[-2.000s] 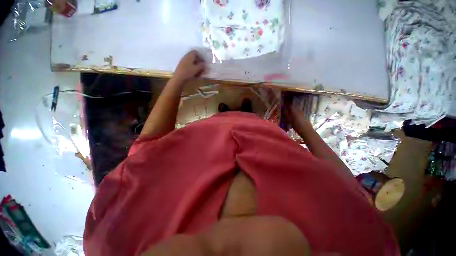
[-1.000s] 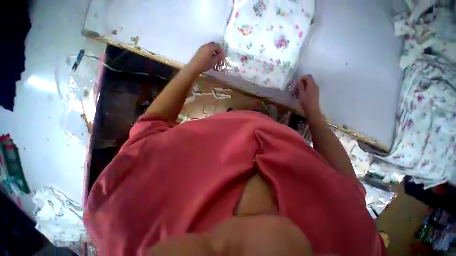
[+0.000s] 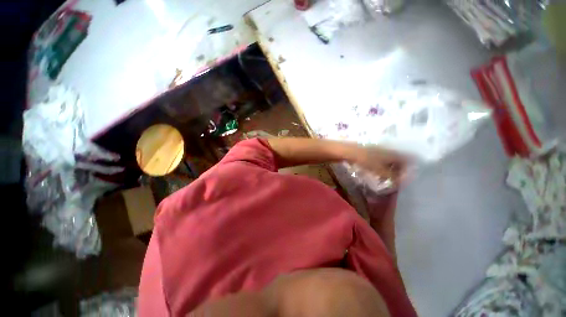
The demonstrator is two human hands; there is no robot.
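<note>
The bagged floral garment [image 3: 409, 117] lies on the white table, its clear plastic shining and its small flowers blurred. My left hand [image 3: 386, 166] is over the near edge of the bag, beside crumpled clear plastic. It is blurred, and its grip cannot be made out. My right hand [image 3: 385, 193] is close below the left at the same end, mostly hidden by the left hand and plastic. Only its forearm shows clearly, and its grip cannot be told.
Empty polybags with red bands [image 3: 507, 108] lie beyond the garment. A rumpled floral pile [image 3: 534, 266] is at lower right. A dark gap lies left of the table's worn edge, with a round tan stool top [image 3: 160, 150] nearby. Plastic-covered packs [image 3: 62, 161] are at far left.
The view has swung round, so the table now runs to the right. My hands, apart at the garment's near corners before, are now close together, with the left reaching across to the right.
</note>
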